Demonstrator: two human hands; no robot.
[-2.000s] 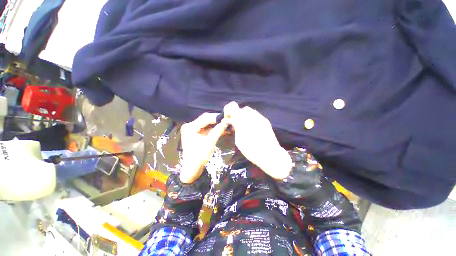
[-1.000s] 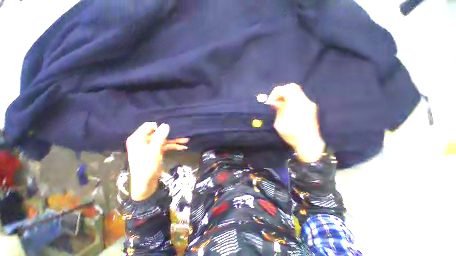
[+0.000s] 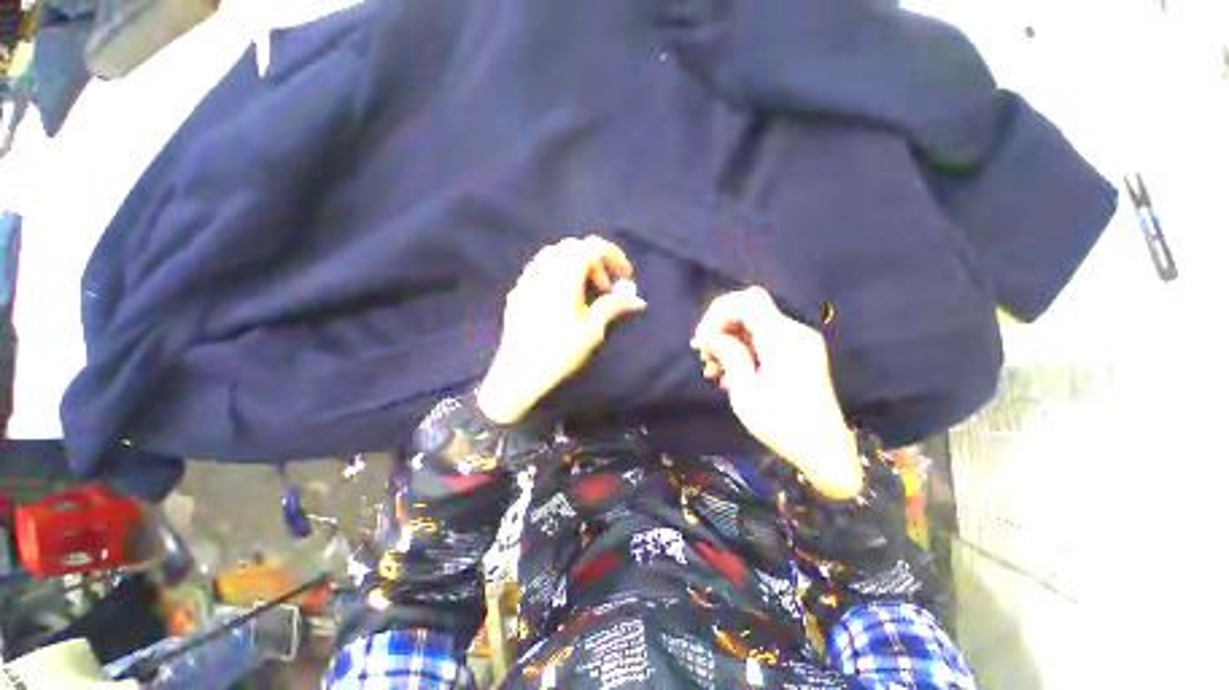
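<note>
A large dark navy coat (image 3: 539,175) lies across the table, its near edge along the front of my smock. My left hand (image 3: 553,330) is above the middle of the coat, thumb and fingers curled close together. My right hand (image 3: 782,384) is just to the right of it, fingertips drawn together. Glare hides whether either hand holds a needle or thread. A small gold button (image 3: 828,313) shows at the cloth beside my right hand. The two hands are apart.
Dark, slim thread snips (image 3: 1150,227) lie on the white table top (image 3: 1078,81) at the right. A red basket (image 3: 81,528) and clutter with orange and blue items stand at the lower left. Grey flooring (image 3: 1038,539) shows at the lower right.
My hands were together at the coat edge, then spread wide, and are now nearer each other over the cloth. The view and coat have shifted. The two buttons seen earlier no longer both show.
</note>
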